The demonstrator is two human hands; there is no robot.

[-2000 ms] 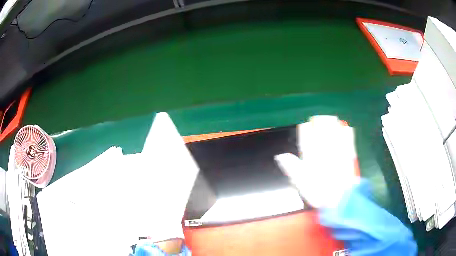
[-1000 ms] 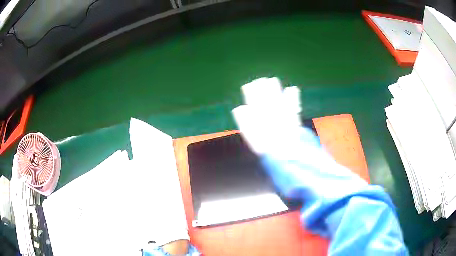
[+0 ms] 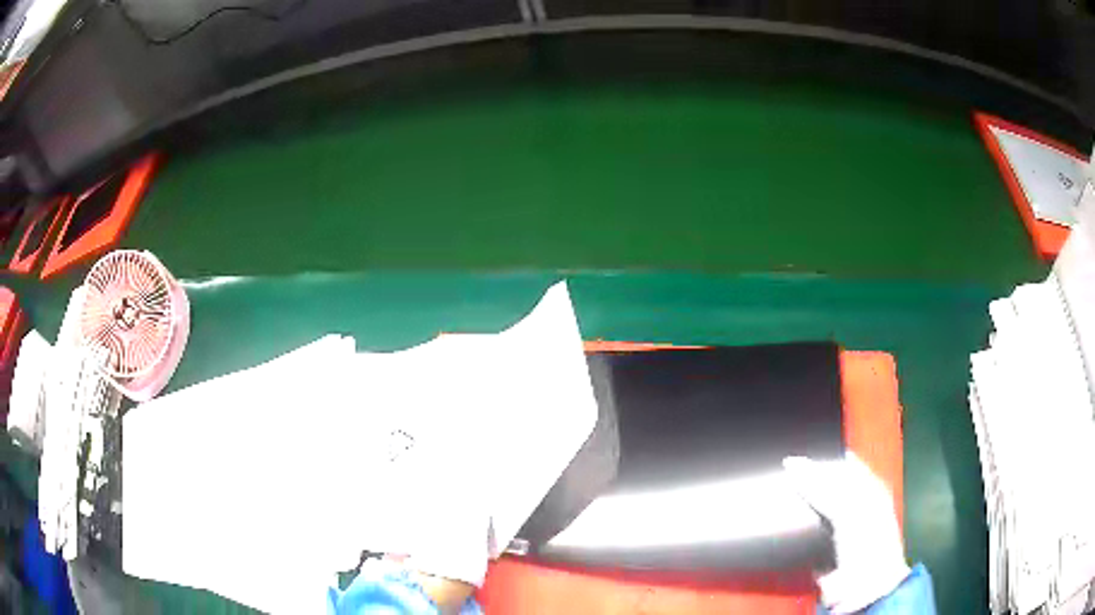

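Observation:
A glossy black flat-screen device [image 3: 720,421] lies on an orange-red foam pad [image 3: 874,408] in front of me, with a bright lamp reflection across it. A white bag [image 3: 528,408] with a faint triangle mark stands raised at the device's left end, its open edge over that end. My left hand [image 3: 462,553] is at the bag's lower edge, washed out by glare; its fingers seem to hold the bag. My right hand [image 3: 850,517], in a white glove, is on the device's lower right edge with the thumb over the top.
A white bag stack [image 3: 216,481] is at left, beside a pink fan [image 3: 127,315] and white strips [image 3: 75,457]. Tall white card stacks [image 3: 1039,421] are at right. Orange-red pads with dark devices [image 3: 106,216] are far left; another pad holds a white-covered item [image 3: 1042,174] at far right.
My right hand has come back from above the device to its lower right edge. The device now sits further right on the pad, and the bag reaches over its left end. The view has shifted.

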